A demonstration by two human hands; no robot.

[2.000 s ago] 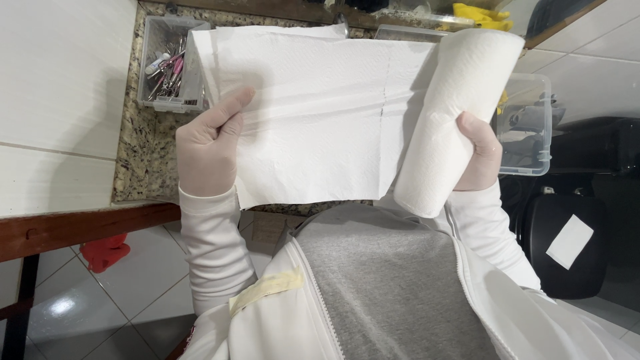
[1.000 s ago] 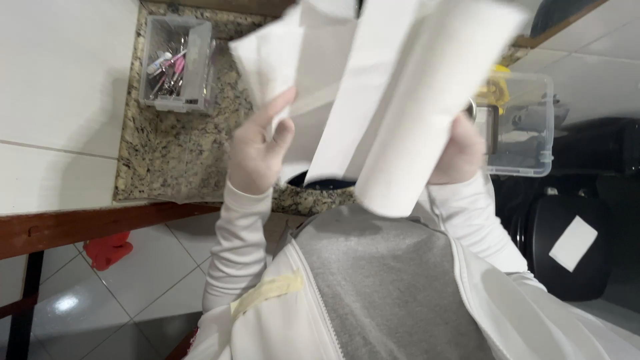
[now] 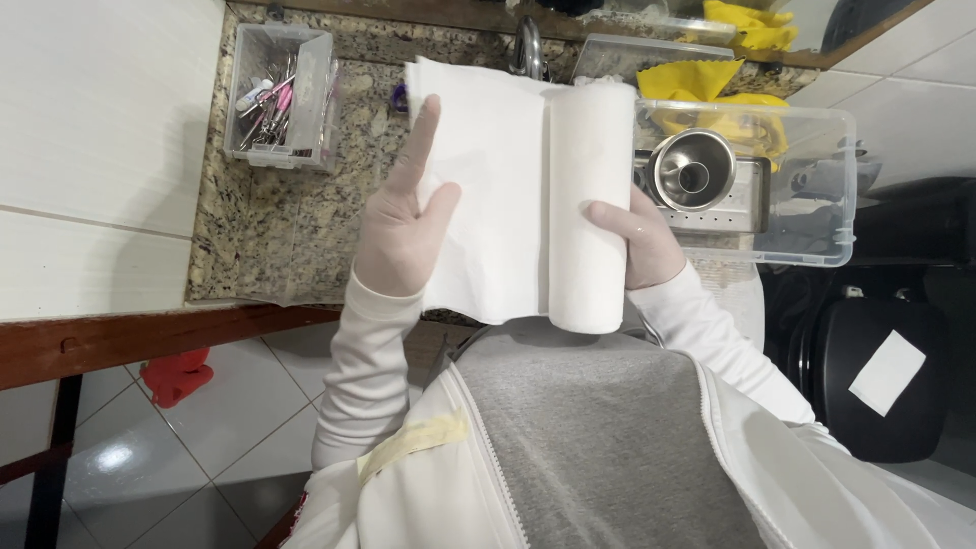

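Note:
A roll of white paper towel [image 3: 587,267] stands nearly upright in the view, held from the right by my right hand [image 3: 648,236], its thumb across the front and its fingers hidden behind. From the roll a sheet of paper towel [image 3: 496,206] spreads to the left, its layers lying together. My left hand [image 3: 408,213] is at the sheet's left edge, index finger extended along it and thumb apart over its surface; whether other fingers grip it from behind cannot be told. The hands appear to be in thin, pale gloves.
On the granite counter [image 3: 305,252], a clear plastic bin [image 3: 240,137] holds metal and pink tools. Behind the roll is a faucet [image 3: 528,49]. A clear plastic box [image 3: 835,183] at right holds a steel cup [image 3: 713,149], a perforated metal tray [image 3: 751,191] and yellow gloves [image 3: 690,80].
The wide sheet stretched between my hands two seconds ago is now narrower, its left part folded. My hands have come closer together, and the roll has moved left and become more upright.

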